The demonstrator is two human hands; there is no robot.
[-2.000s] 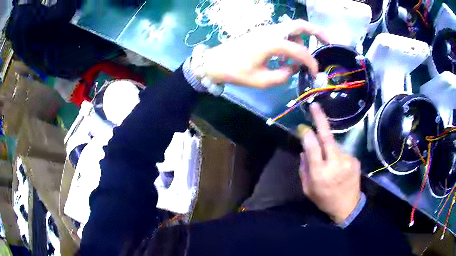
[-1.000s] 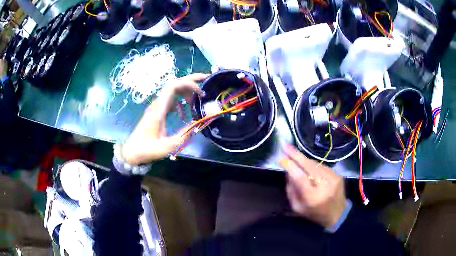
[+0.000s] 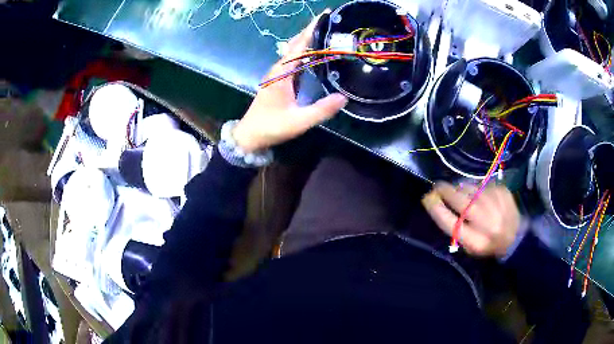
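Observation:
A camera housing (image 3: 394, 111) stands open end up at the bench edge, with a black interior and red, orange and purple leads hanging out to the left. My left hand (image 3: 283, 111) is around its left side, thumb at the lower rim and fingers at the far side. A second open housing (image 3: 448, 158) stands to its right; its wire harness (image 3: 497, 161) hangs over the bench edge to a small white plug connector (image 3: 454, 248). My right hand (image 3: 481, 218) is blurred, below this housing and beside the hanging leads; its fingers are curled and any grip is unclear.
More open housings (image 3: 569, 188) stand at the right, one with a white bracket (image 3: 572, 70). Tangled white cords (image 3: 249, 8) lie on the green bench (image 3: 175, 50). A box at the left below the bench holds white-black camera units (image 3: 165, 164). A red object (image 3: 84, 87) is behind it.
The view has shifted, bringing the floor box further into view. My left hand has closed in around the first housing's side. My right hand has moved to beneath the second housing, by its hanging leads.

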